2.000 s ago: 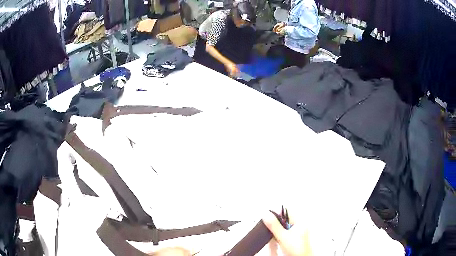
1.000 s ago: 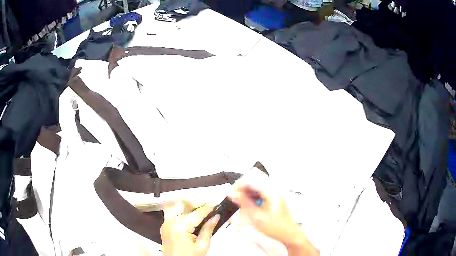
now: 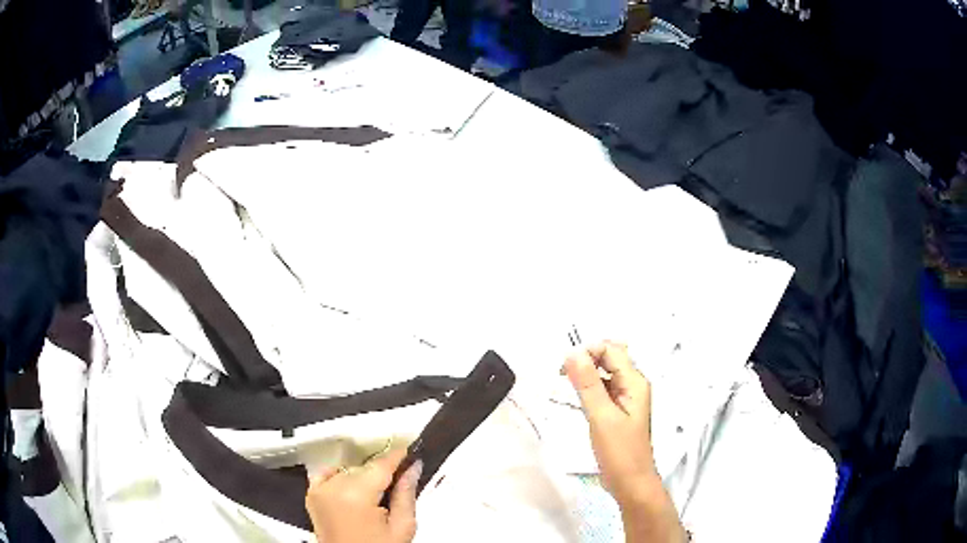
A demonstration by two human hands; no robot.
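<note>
A dark brown waistband (image 3: 458, 416) tops a cream-white garment (image 3: 509, 477) low in the middle of the view. My left hand (image 3: 366, 498) grips the waistband near its end, with the thumb on the dark cloth. A tiny light spot shows near the tip of the band. My right hand (image 3: 617, 419) is raised to the right of the waistband, apart from it, with fingers closed around small snips; their thin pointed blades (image 3: 575, 335) stick up above the fingertips. The handle is hidden in the hand.
More white garments with dark waistbands (image 3: 196, 278) overlap at the left. Dark grey garments (image 3: 742, 159) are heaped along the right side, and dark cloth (image 3: 42, 233) lies at the left. A dark folded piece (image 3: 318, 34) sits at the table's far end. A person's lower body shows beyond the table.
My right hand has moved right, off the waistband, and the snips' blades now show. My left hand still holds the band, whose end now lies exposed. The camera view has shifted.
</note>
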